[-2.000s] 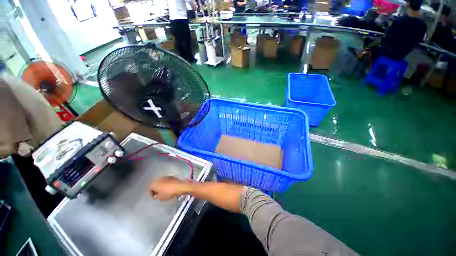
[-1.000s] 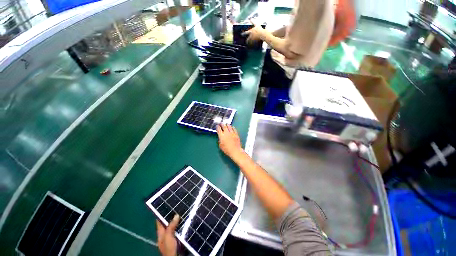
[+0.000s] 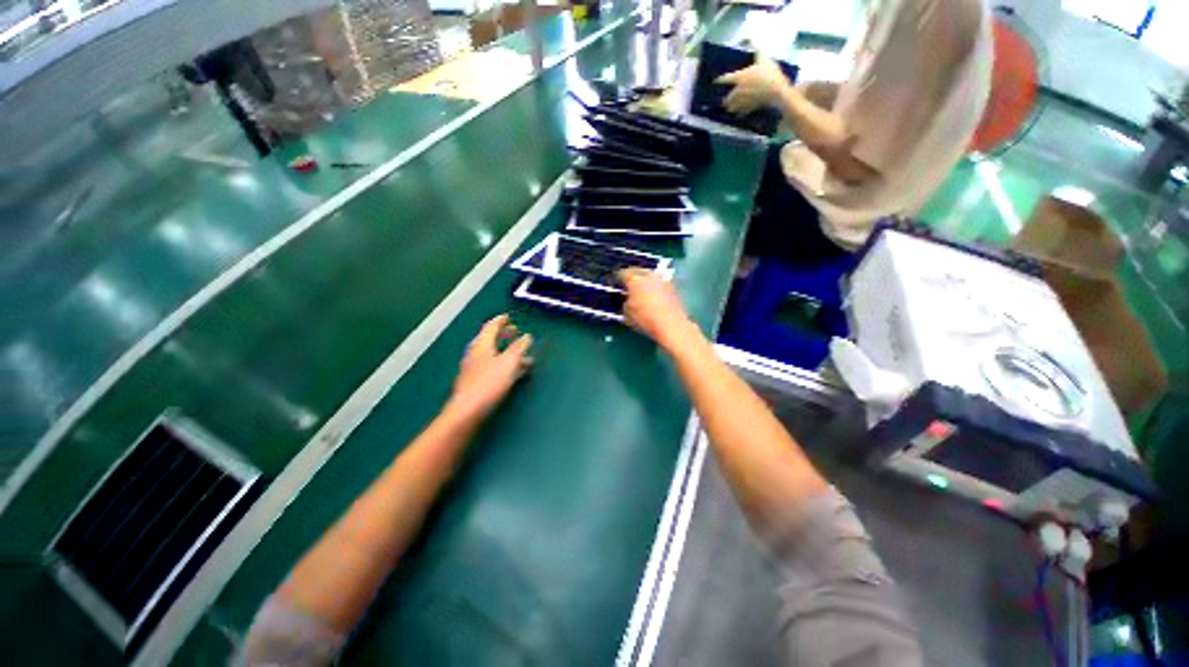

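Note:
Two small solar panels lie overlapped on the green bench, the upper panel tilted over the lower panel. My right hand is at their right end, with its fingers on the upper panel's near edge. My left hand is just left of and nearer than the panels, fingers apart and holding nothing. Further back, a slanted row of overlapping panels stands on the bench.
A bench meter stands at the right on the framed test surface. Another panel lies beyond the pale rail at lower left. Another person holds a dark panel at the far end. A cardboard box is behind the meter.
The panel that my left hand held is out of that hand, and two panels now lie overlapped near the row. Both hands have moved forward. The view has shifted.

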